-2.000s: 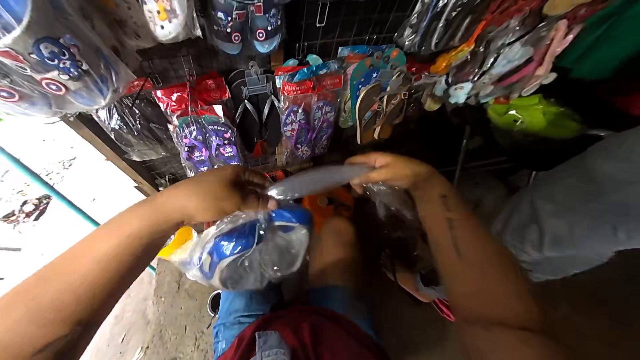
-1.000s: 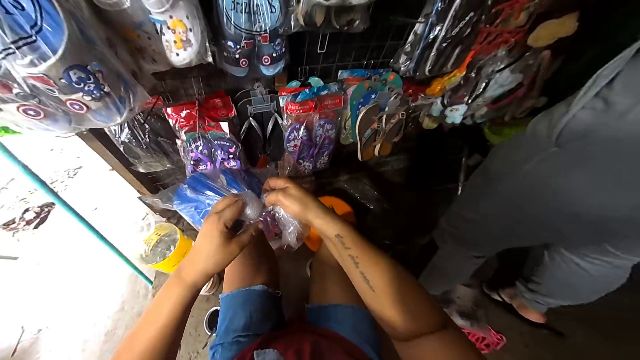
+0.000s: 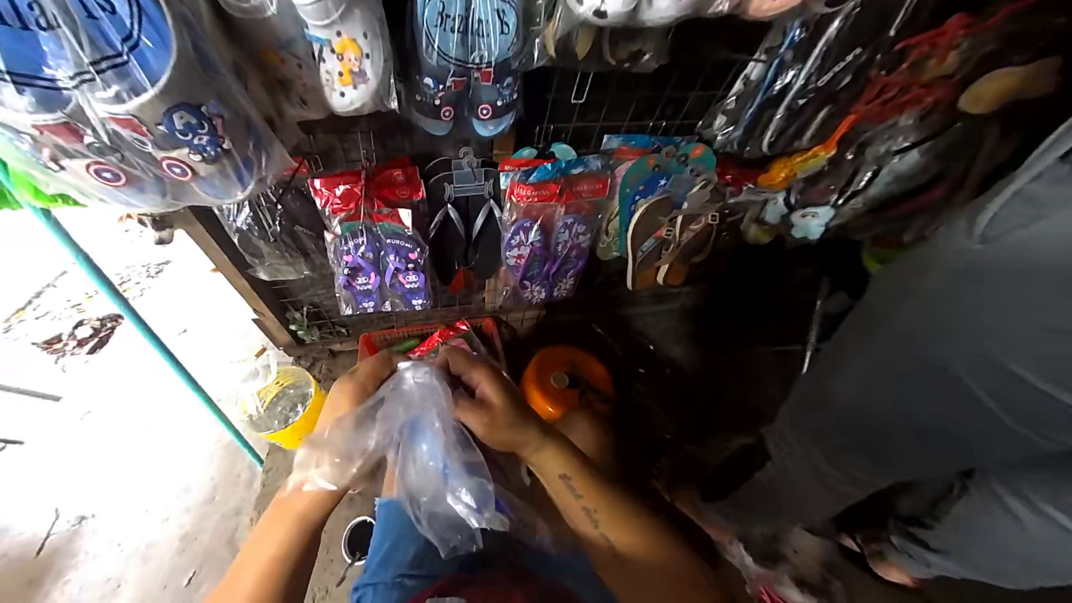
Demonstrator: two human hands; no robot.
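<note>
A clear plastic bag (image 3: 431, 469) hangs down over my lap, its gathered top between my two hands. My left hand (image 3: 362, 389) grips the bag's left side near the top. My right hand (image 3: 494, 402) pinches it from the right, its fingertips close to the left ones. Something blue shows faintly through or behind the plastic, but most of it is hidden. Just beyond my hands is a red plastic basket (image 3: 381, 339) with a red-topped packet in it.
Packaged purple flip-flops (image 3: 381, 268), black flip-flops (image 3: 466, 226) and bagged clogs (image 3: 465, 67) hang on a wire grid. A yellow bucket (image 3: 301, 410) stands left, an orange round object (image 3: 568, 381) ahead. A teal pole (image 3: 142, 310) slants at left. A person in grey trousers (image 3: 904, 377) is at right.
The blue footwear in plastic, in front of my hands earlier, is no longer plainly visible there. The bag now hangs toward my lap, and the red basket has come into sight.
</note>
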